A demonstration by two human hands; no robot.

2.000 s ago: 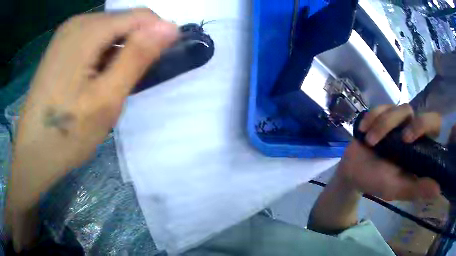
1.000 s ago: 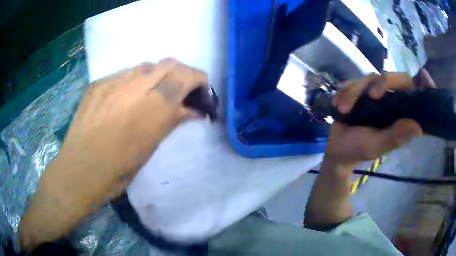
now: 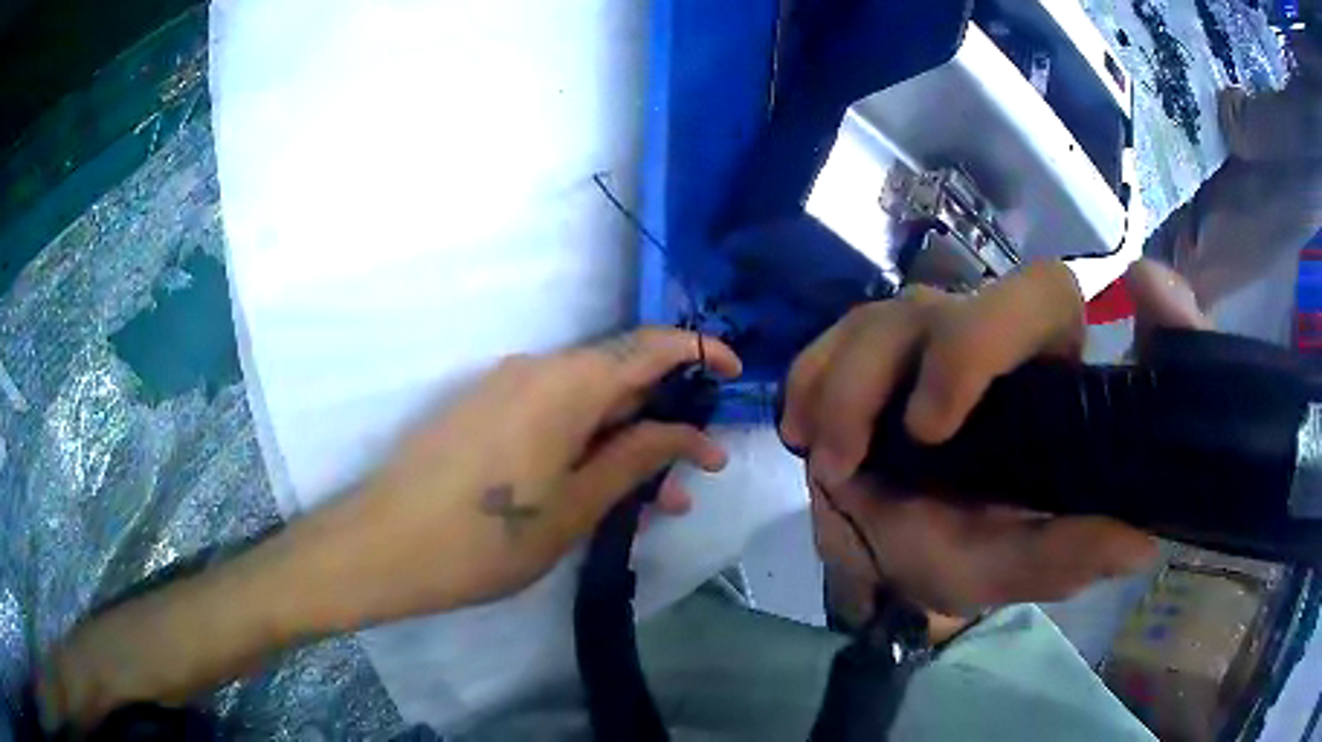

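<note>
My left hand point(image 3: 537, 464) pinches the black end of a headband point(image 3: 612, 623) near the blue bin's front edge. A thin black wire sticks up from that end. The headband's other end hangs at the lower middle, below my right hand. My right hand point(image 3: 942, 420) is closed around a thick black electric screwdriver point(image 3: 1073, 435), held roughly level. Its tip is hidden by my fingers and points toward the headband end; I cannot tell if they touch.
The blue bin point(image 3: 657, 145) holds a white and silver screw feeder point(image 3: 1000, 131) with a small metal mechanism. A white sheet point(image 3: 421, 218) lies left of the bin. Crinkled clear film point(image 3: 131, 420) covers the bench at left. Another person's arm point(image 3: 1247, 218) shows at upper right. A cardboard box point(image 3: 1189, 638) is lower right.
My left hand has moved right with the headband, whose curve now hangs low. My right hand has moved left and down with the screwdriver, away from the feeder mechanism.
</note>
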